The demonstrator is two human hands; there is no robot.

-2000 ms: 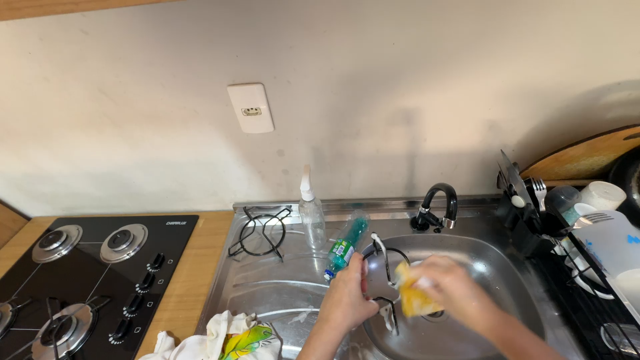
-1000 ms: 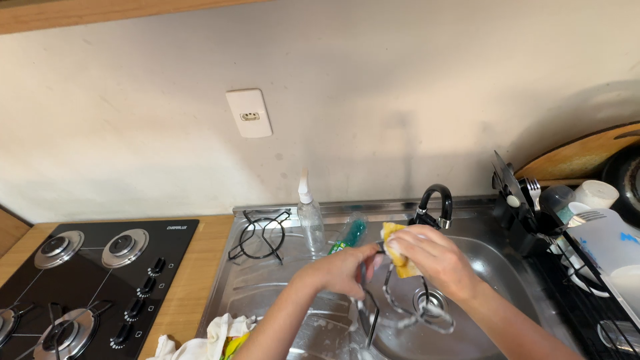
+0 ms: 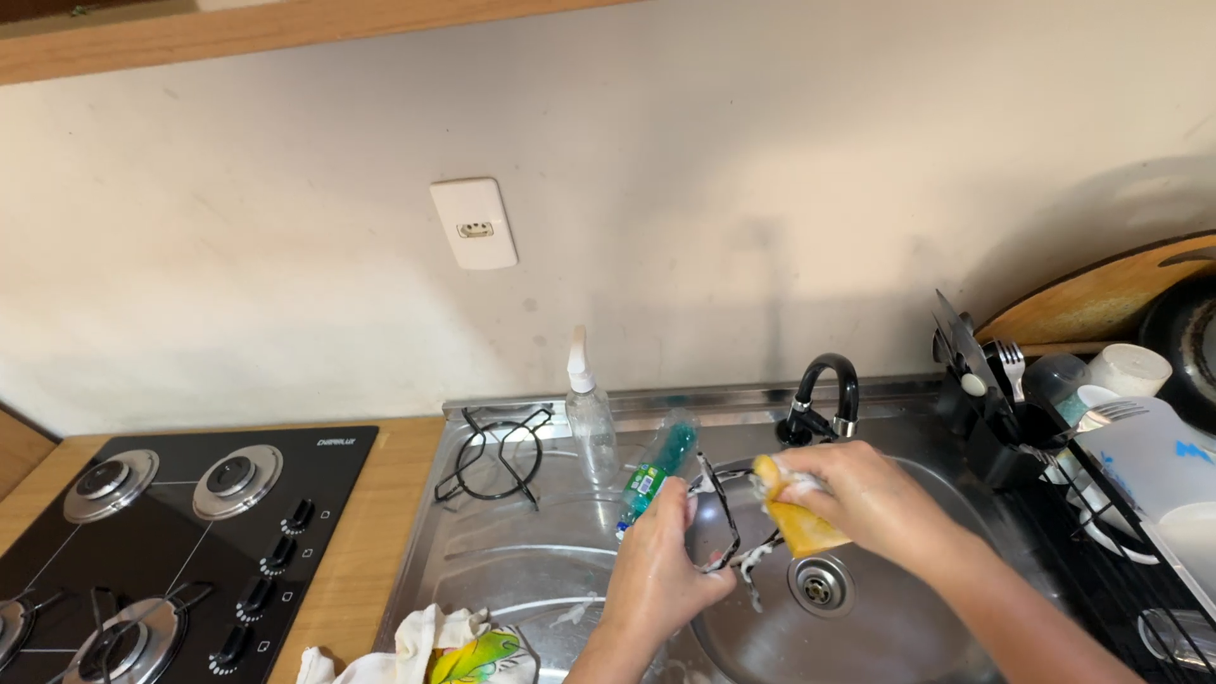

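Note:
My left hand (image 3: 670, 560) grips a black wire burner grate (image 3: 730, 513) with white suds on it, over the left side of the steel sink basin (image 3: 855, 632). A yellow sponge (image 3: 803, 524) is in my right hand (image 3: 850, 499), pressed to the grate's right part, with foam around the fingers. A green-labelled bottle (image 3: 649, 475) of teal liquid lies just behind my left hand. Another black burner grate (image 3: 494, 458) rests on the drainboard, left of a clear spray bottle (image 3: 591, 427) with a white pump. Behind my right hand stands a black faucet (image 3: 826, 394).
A black gas cooktop (image 3: 180, 532) is set in the wooden counter (image 3: 356, 541) at left. A patterned white cloth (image 3: 437, 646) lies at the drainboard's front. On the right stand a cutlery holder (image 3: 997, 456), a dish rack (image 3: 1092, 560) with dishes and a wooden board (image 3: 1092, 294).
The grate has turned in my left hand. My right hand, with the sponge, has stayed at the grate while its position on it changed.

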